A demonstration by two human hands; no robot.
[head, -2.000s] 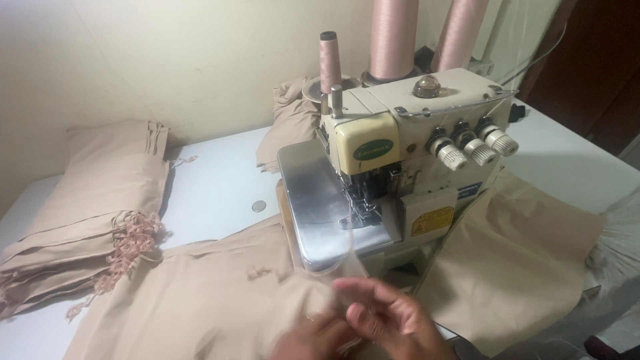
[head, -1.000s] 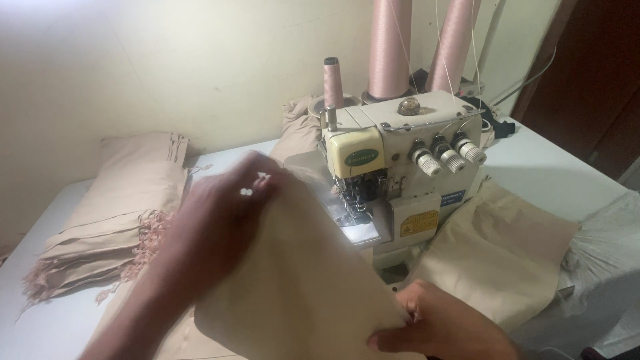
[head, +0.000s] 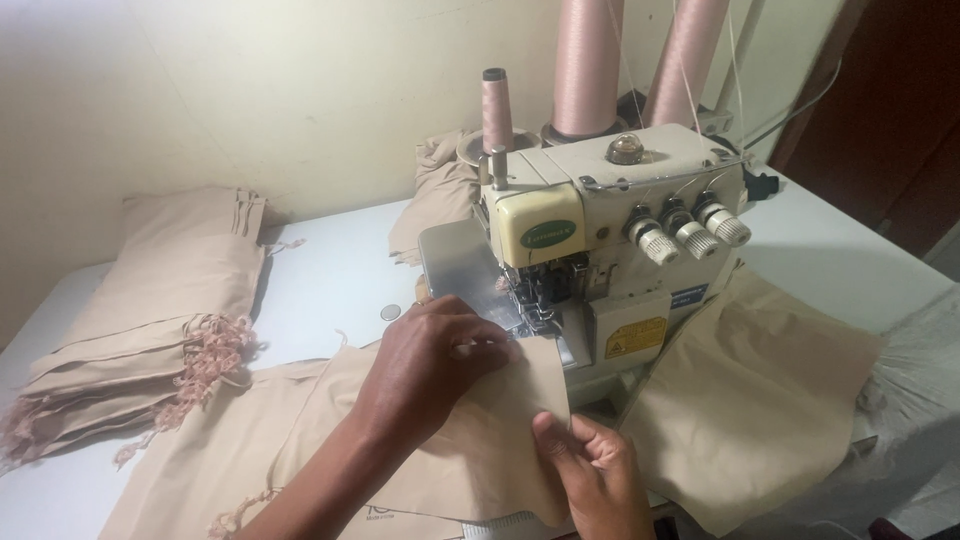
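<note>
A beige fabric piece (head: 495, 435) lies in front of the overlock sewing machine (head: 585, 202), its upper corner close to the presser foot (head: 536, 319). My left hand (head: 442, 345) pinches that piece near its top edge, just at the front of the metal work plate (head: 465, 255). Lower down, my right hand (head: 592, 465) grips the same piece's right edge between thumb and fingers. Under it spreads more beige fabric (head: 247, 405) with a loose thread chain across it.
Stacked beige fabric pieces (head: 180, 270) with tangled pink thread ends lie at left. Another beige piece (head: 750, 397) hangs right of the machine, beside clear plastic (head: 922, 382). Behind stand a small thread spool (head: 497, 112) and large pink cones (head: 589, 67). A coin-like disc (head: 390, 312) rests on the table.
The fabric piece, raised between my hands a second ago, is now lower and flatter by the machine's front. My left hand has moved right and down, toward the presser foot.
</note>
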